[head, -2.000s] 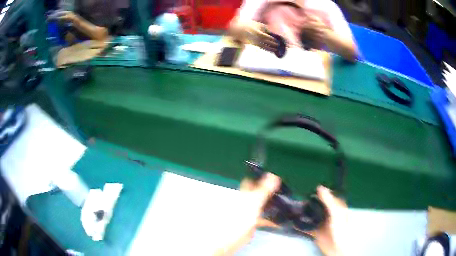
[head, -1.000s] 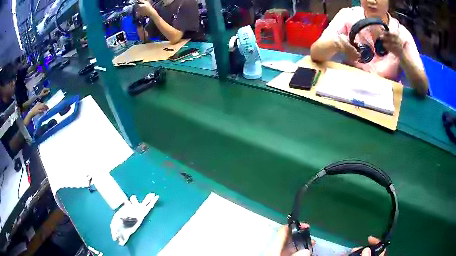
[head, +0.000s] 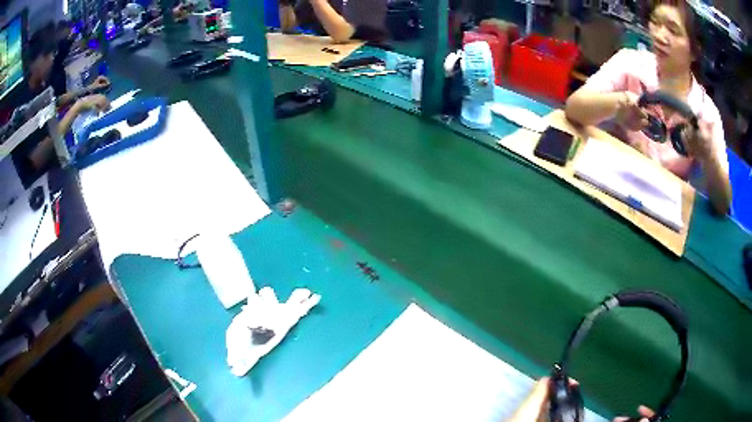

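Note:
Black over-ear headphones (head: pixel 672 317) are held upright at the lower right, arch up, over the near edge of the green belt. My left hand (head: pixel 538 402) is on the left ear cup, cut off by the bottom edge. My right hand (head: pixel 639 414) shows only as fingertips at the lower end of the band's right side; the right cup is out of the picture. A white mat (head: pixel 412 371) lies below and left of the headphones.
A crumpled white glove or rag (head: pixel 268 330) lies left of the mat. A teal post (head: pixel 251 124) stands by the green belt (head: pixel 412 222). A blue tray (head: pixel 124 132) is at far left. A seated person (head: pixel 610 91) opposite holds headphones.
The view has swung left, so the headphones and my hands sit lower right. The headphones stay held. More of the left bench and blue tray shows.

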